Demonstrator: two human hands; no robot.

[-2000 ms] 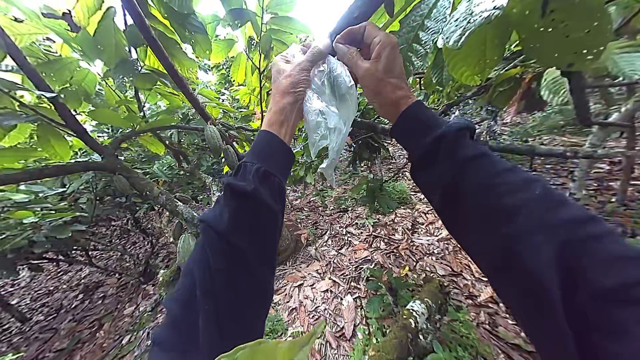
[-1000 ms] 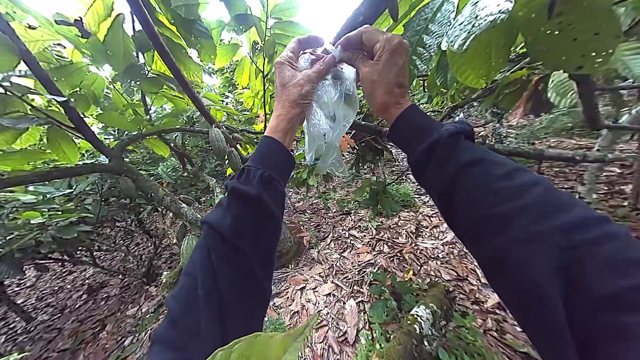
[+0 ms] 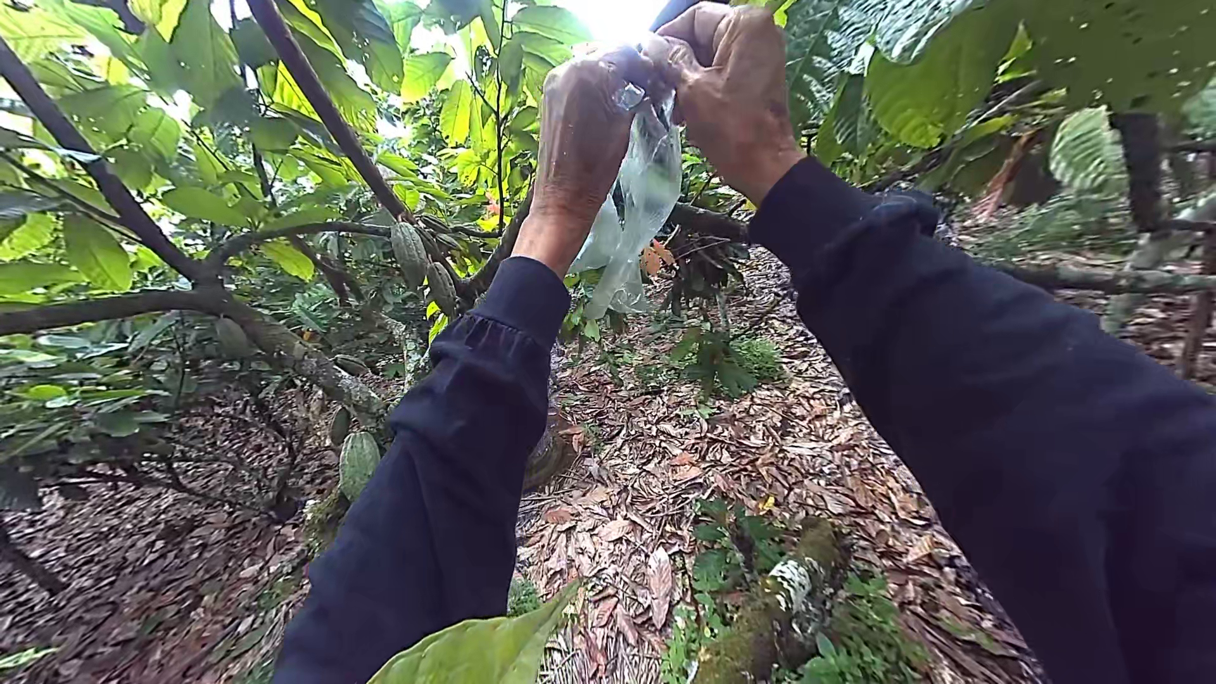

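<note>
Near the top of the head view, my left hand (image 3: 591, 133) is closed on the gathered upper part of a clear plastic bag (image 3: 641, 204). My right hand (image 3: 741, 90) touches it from the right, its fingers pinching the bag's top. The rest of the bag hangs crumpled below and between my hands. Just behind my right fingers, a dark branch (image 3: 676, 9) reaches the top edge. My fingertips partly overlap, and glare hides what lies between them.
Cacao pods (image 3: 359, 464) hang on a branching trunk (image 3: 285, 347) at left. A mossy log (image 3: 760, 627) lies on dry leaf litter (image 3: 617, 532) below. A large green leaf (image 3: 480, 646) juts up at the bottom edge. More branches (image 3: 1092, 277) cross at right.
My left hand has turned from spread, pinching fingers to a closed grip with its back toward the view. The bag has bunched up and twisted narrower between my hands.
</note>
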